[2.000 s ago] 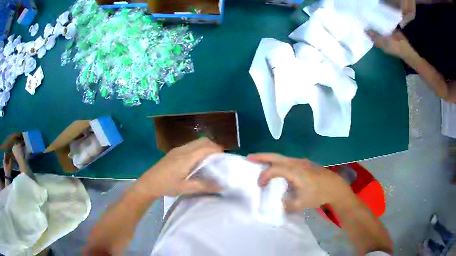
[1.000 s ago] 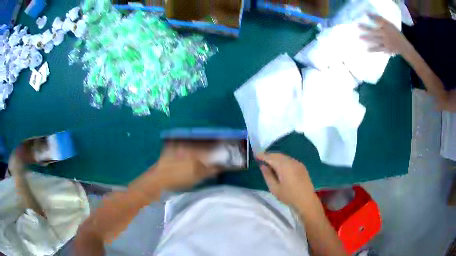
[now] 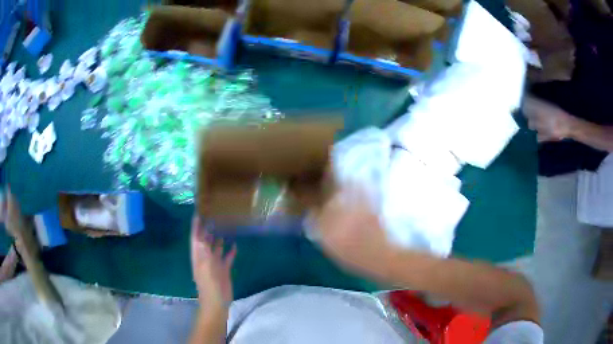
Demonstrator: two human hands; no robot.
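A brown, open retail carton (image 3: 269, 151), blurred, is in front of me, over the near side of the green heap. A small green bagged part (image 3: 270, 196) lies inside it. My left hand (image 3: 214, 259) is at its lower left corner, fingers apart. My right hand (image 3: 346, 225), blurred, is closed at its right end; its fingertips are unclear. White wrapping sheets (image 3: 430, 195) lie right beside and behind my right hand. The heap of green bagged parts (image 3: 151, 107) is beyond and left of the carton.
Open cartons (image 3: 289, 20) stand in a row at the back. A carton (image 3: 130, 213) with a white wrapped product sits at left, near a person's arm (image 3: 30, 248). White round parts (image 3: 27, 91) lie far left. Another person's hand (image 3: 551, 121) is at right. A red stool (image 3: 464, 326) is below the table edge.
The carton holding a white product is gone from in front of me; one with a green bagged part is there. A second carton now shows at left. My right hand moved up and inward.
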